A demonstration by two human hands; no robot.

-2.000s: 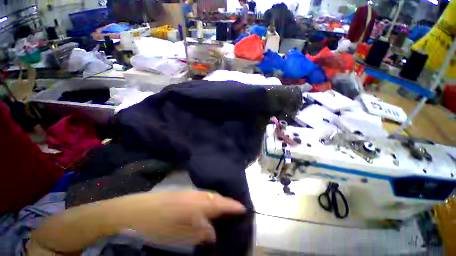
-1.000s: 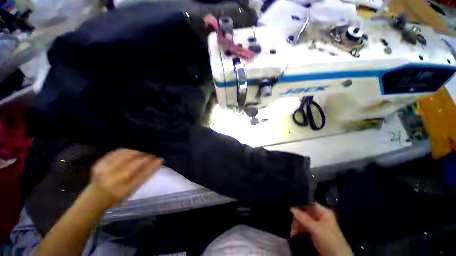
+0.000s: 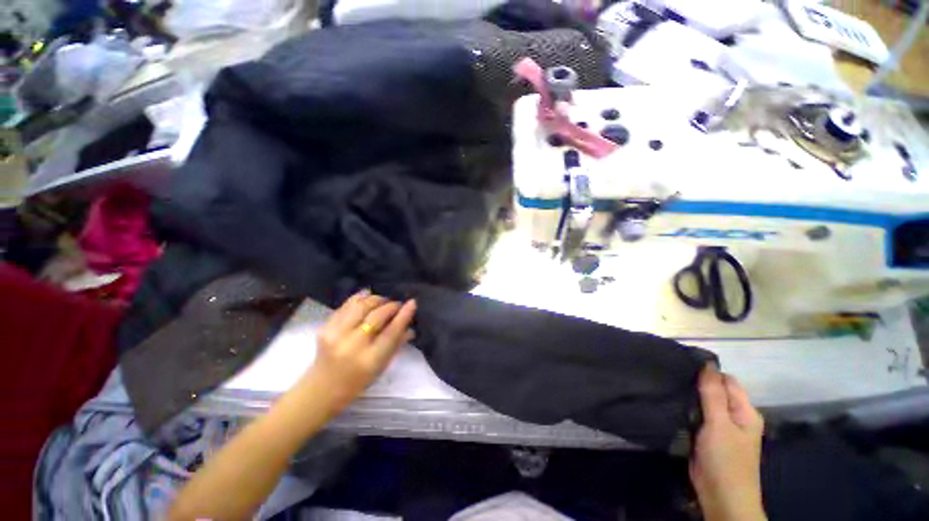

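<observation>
A bulky dark coat or jacket [image 3: 346, 112] lies on the white sewing table, left of the machine head. Its narrow black sleeve [image 3: 570, 366] stretches to the right along the table's front edge. My right hand [image 3: 728, 438] grips the open end of the sleeve, with the fingers partly hidden by the cloth. My left hand [image 3: 364, 341], with a ring on one finger, holds the sleeve's edge near where it meets the body of the garment. A grey-brown part [image 3: 209, 351] of the garment lies left of my left forearm.
The white sewing machine [image 3: 652, 163] stands behind the sleeve, its needle area lit. Black scissors [image 3: 713, 284] lie by the machine arm. A red cloth [image 3: 51, 387] is at left, dark cloth [image 3: 845, 468] at lower right. White papers [image 3: 693, 61] lie behind.
The view has shifted, so the machine sits farther right. My left hand has moved in to the sleeve and taken hold of it. My right hand still holds the sleeve end, now stretched flatter.
</observation>
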